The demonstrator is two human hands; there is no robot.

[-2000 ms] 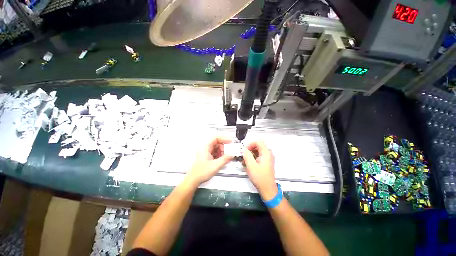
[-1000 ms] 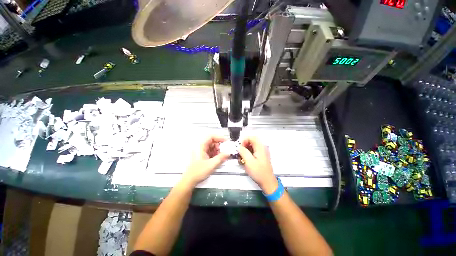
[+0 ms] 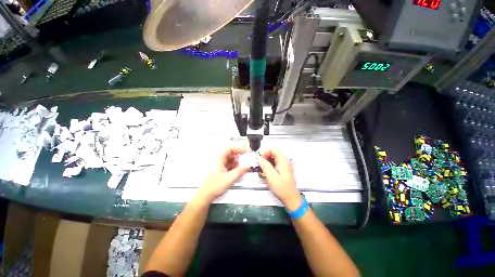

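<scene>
My left hand (image 3: 226,170) and my right hand (image 3: 277,169) meet under the soldering iron (image 3: 258,81), a black upright handle with a teal band. Between their fingers is a small white housing part (image 3: 249,160), held by both hands right below the iron's tip. A bit of yellow and dark shows under my right fingers, possibly a circuit board; the fingers hide most of it. The fixture cannot be made out behind the fingers.
White housing parts (image 3: 116,140) lie heaped at left. A black tray (image 3: 401,116) with circuit boards (image 3: 415,184) stands at right. The counter (image 3: 374,67), temperature controller (image 3: 431,24) and cream fume hood (image 3: 190,24) hang above. The conveyor belt (image 3: 179,70) behind carries scattered pieces. A cardboard box (image 3: 70,246) is below left.
The view has shifted slightly since the earliest frame. Both hands stay at the iron tip with the white part. Pieces on the conveyor have moved slightly right since the last frame.
</scene>
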